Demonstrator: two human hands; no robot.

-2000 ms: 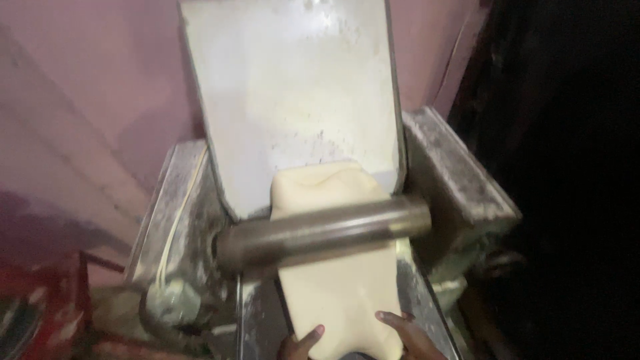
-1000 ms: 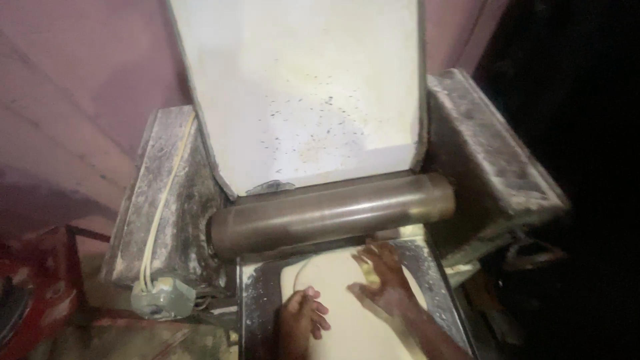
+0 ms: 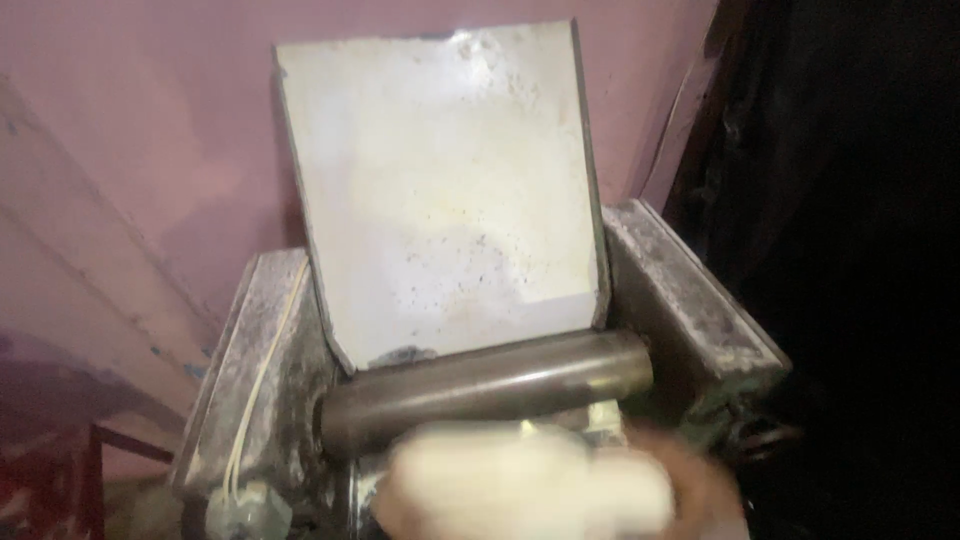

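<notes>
A blurred, bunched mass of pale dough (image 3: 517,480) is raised just in front of the steel roller (image 3: 487,390) of a dough sheeter. My right hand (image 3: 694,480) is on the dough's right side, its fingers partly hidden behind it. At the dough's lower left, a blurred patch of my left hand (image 3: 394,502) shows against it. Behind the roller, the white sloping feed tray (image 3: 450,202) rises with dark specks on its surface. The tray on the near side of the roller is mostly hidden by the dough.
Worn, flour-dusted housings stand at the left (image 3: 255,375) and right (image 3: 690,292) of the roller. A pale cable (image 3: 259,382) runs down the left one to a grey fitting (image 3: 247,511). A pink wall (image 3: 165,135) rises behind, with a red metal frame (image 3: 94,472) at lower left.
The dough, passing under the roller two seconds ago and lying flat before it one second ago, is now bunched and lifted in my hands. The view has shifted.
</notes>
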